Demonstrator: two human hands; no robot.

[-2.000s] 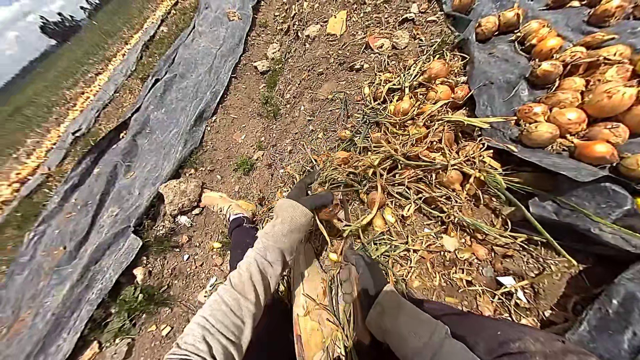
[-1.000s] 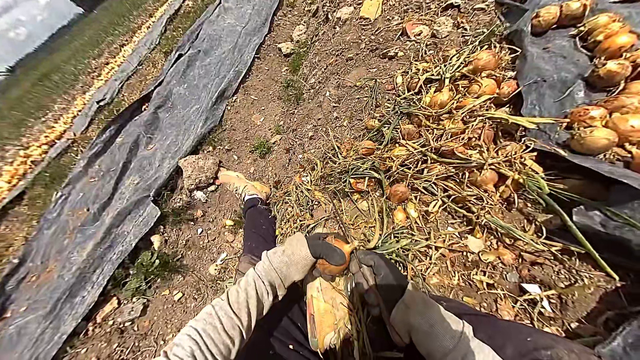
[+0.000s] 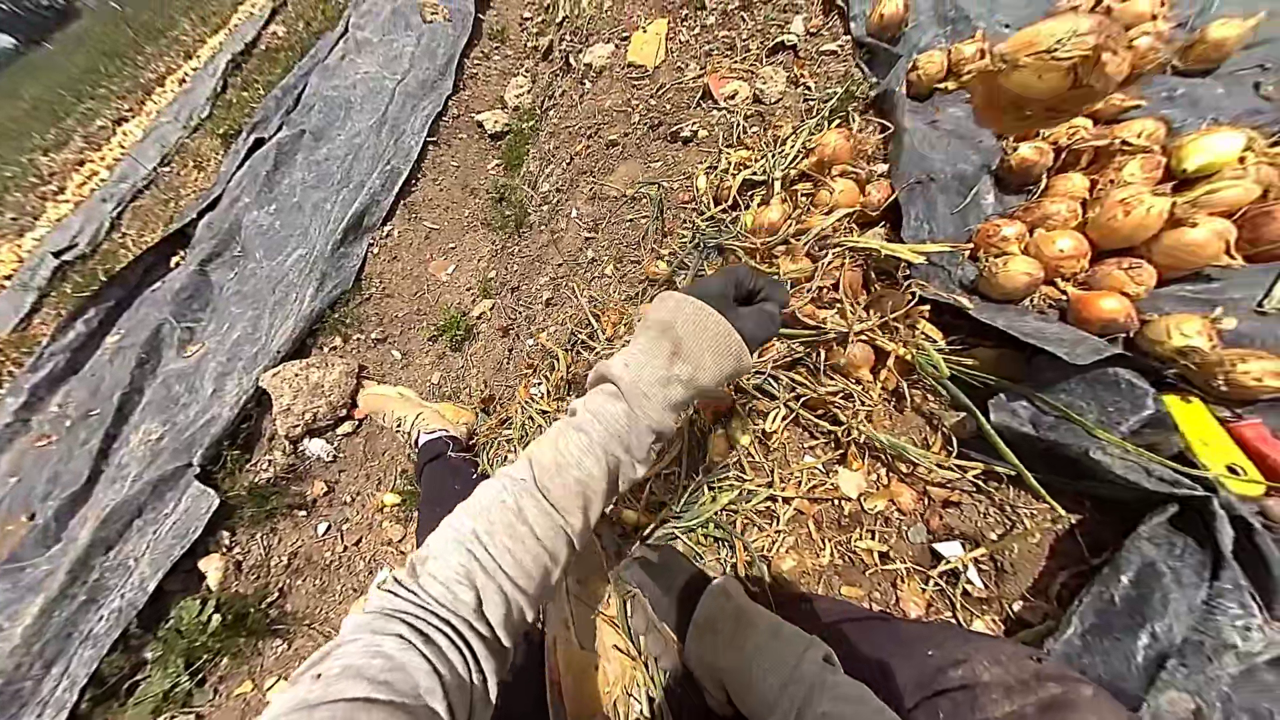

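Observation:
My left hand point(image 3: 742, 303), in a dark glove, reaches over the pile of dried onion tops and onions point(image 3: 850, 357); its fingers are curled, and whether something is inside them cannot be seen. My right hand point(image 3: 665, 585), gloved too, is low between my legs, beside a pale wooden piece point(image 3: 580, 640) strewn with dry leaves; its fingers are mostly hidden. On the black plastic sheet at the right lie many onions point(image 3: 1128, 217). One large onion point(image 3: 1050, 65) looks blurred above them, near the top right.
Another black plastic sheet point(image 3: 260, 220) runs along the left. A stone point(image 3: 310, 395) sits beside my shoe point(image 3: 415, 410). A yellow tool-like object point(image 3: 1213, 445) and a red one point(image 3: 1258, 448) lie at the right edge. Bare soil point(image 3: 560, 200) runs between the sheets.
One second ago both hands were together at an onion over the wooden piece. My left hand has since moved forward and right to the pile, and the onion is no longer seen between the hands.

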